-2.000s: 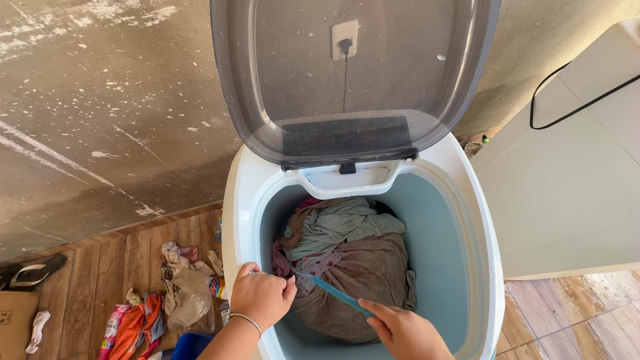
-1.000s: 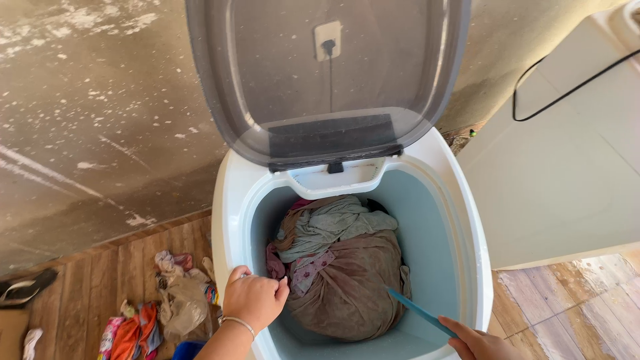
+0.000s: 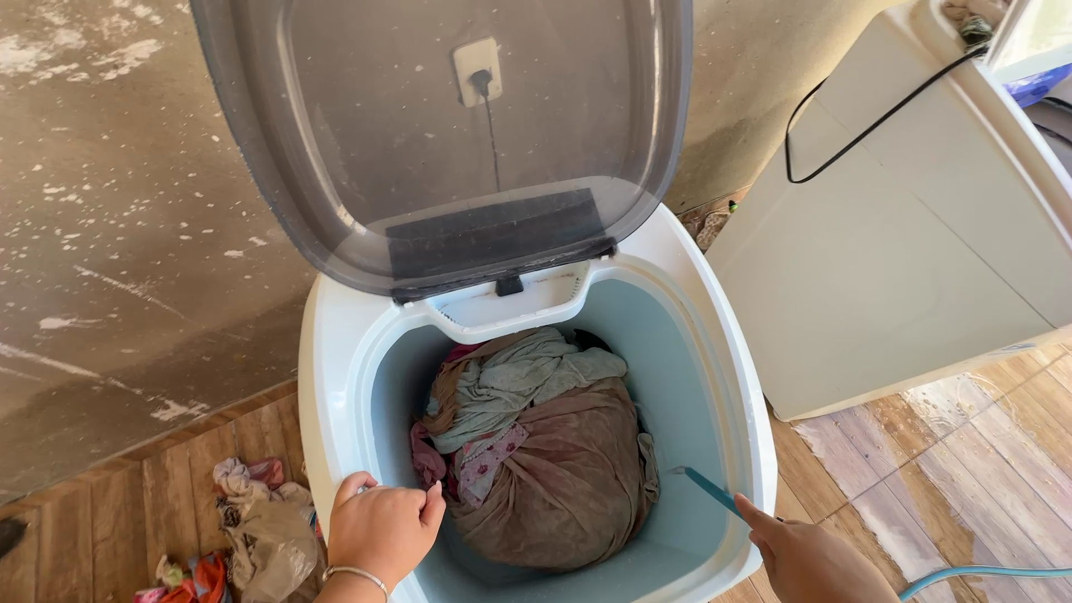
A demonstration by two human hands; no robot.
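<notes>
My left hand [image 3: 383, 523], with a bangle at the wrist, rests curled over the near left rim of a white washing machine [image 3: 339, 360]; whether it grips the rim is hard to tell. Inside the light-blue tub lies a bundle of clothes: a brown cloth [image 3: 578, 469], a pale green cloth [image 3: 519, 377] and a pink patterned piece [image 3: 490, 461]. At the right rim, my right hand [image 3: 804, 544] holds a blue hose [image 3: 712, 492], its end pointing into the tub, right of the clothes. A little water seems to come from its tip. The smoky transparent lid [image 3: 494, 126] stands raised.
Behind the lid are a wall socket [image 3: 479, 71] with a plug and a stained wall [image 3: 126, 209]. At the right stands a white appliance [image 3: 904, 218] with a black cord [image 3: 863, 134]. Clothes and a plastic bag [image 3: 272, 536] lie on the left floor; the right floor [image 3: 938, 469] is wet.
My right hand has moved right with the blue hose, from over the brown cloth to the tub's right side. My left hand has stayed at the left rim.
</notes>
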